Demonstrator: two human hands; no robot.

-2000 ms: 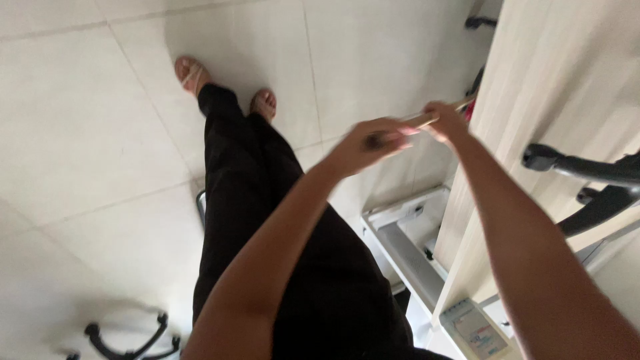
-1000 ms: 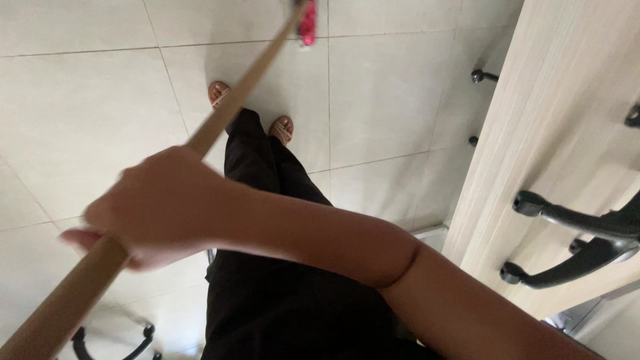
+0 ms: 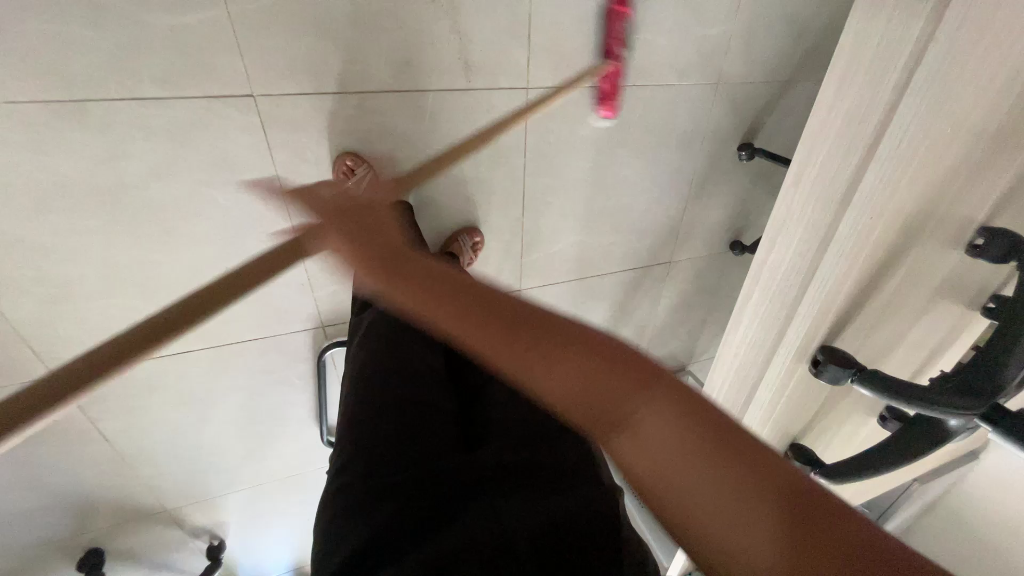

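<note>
A long wooden pole (image 3: 160,332) crosses the view from the lower left edge to a narrow pinkish-red head (image 3: 612,60), whose kind I cannot tell. The head appears over the floor tiles and is cut off by the top edge. My right hand (image 3: 352,224) lies across the middle of the pole, palm side hidden. Motion blurs its fingers, which look partly extended, so how firmly they hold the wood is unclear. My left hand is out of view, as is the pole's near end.
Below are my sandalled feet (image 3: 464,246) and dark trousers (image 3: 448,480) on a tiled floor (image 3: 432,336). A light wood-grain panel (image 3: 808,240) runs along the right, with black chair bases (image 3: 944,400) beside it. More chair casters (image 3: 216,552) show at lower left; a curved metal bar (image 3: 324,392) is beside my leg.
Both hands were at the pole two seconds ago; the left has since left view. Compared with one second ago, my right hand is farther up and right in view, and more of the red head shows.
</note>
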